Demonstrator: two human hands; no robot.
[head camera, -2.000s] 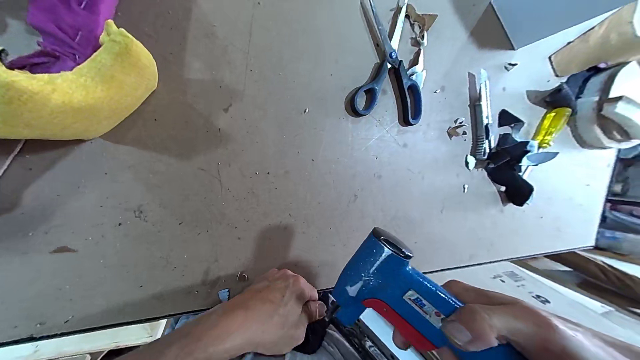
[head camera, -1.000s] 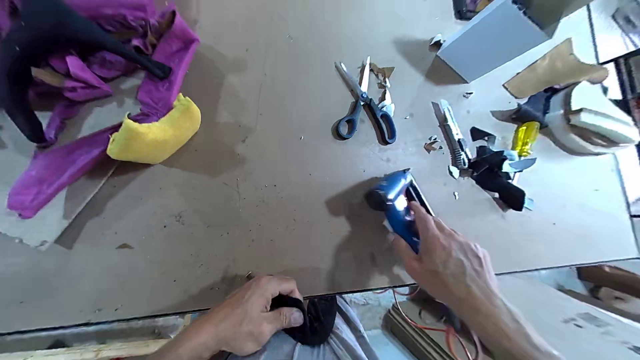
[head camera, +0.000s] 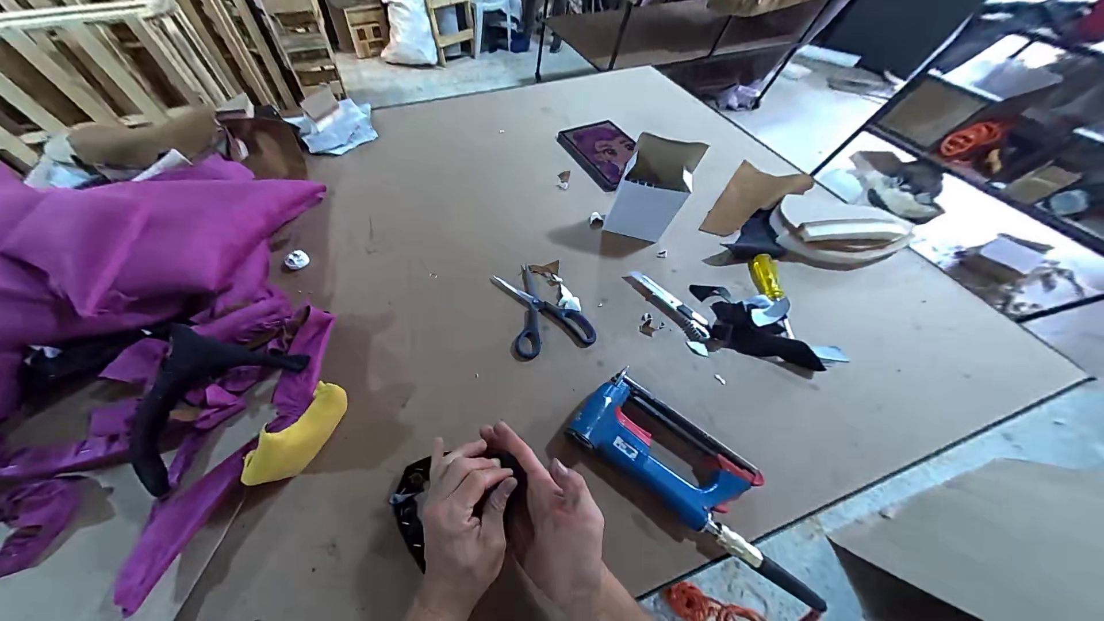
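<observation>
At the near part of the table, my left hand (head camera: 466, 509) and my right hand (head camera: 556, 517) close around a small black fabric-covered piece (head camera: 410, 509). Staples show along its left end, and my fingers hide most of the rest. Just right of my hands, a blue pneumatic stapler (head camera: 642, 461) with a red trigger lies on its side, its hose running off the near edge. Scissors (head camera: 539, 315) with dark handles lie spread beyond my hands. A utility knife (head camera: 668, 304) rests to their right, beside black fabric scraps (head camera: 759, 336) and a yellow-handled tool (head camera: 764, 276).
Purple fabric (head camera: 121, 241), a black fabric-covered piece (head camera: 159, 397) and a yellow padded piece (head camera: 297, 435) cover the left side. Farther back stand a white box (head camera: 647, 203) and a framed picture (head camera: 599, 151). Foam pieces (head camera: 841, 228) lie at the right.
The stapler, held in my right hand in both earlier frames, now lies on the table. My right hand has moved left to join my left hand at the black piece. The view has tilted up.
</observation>
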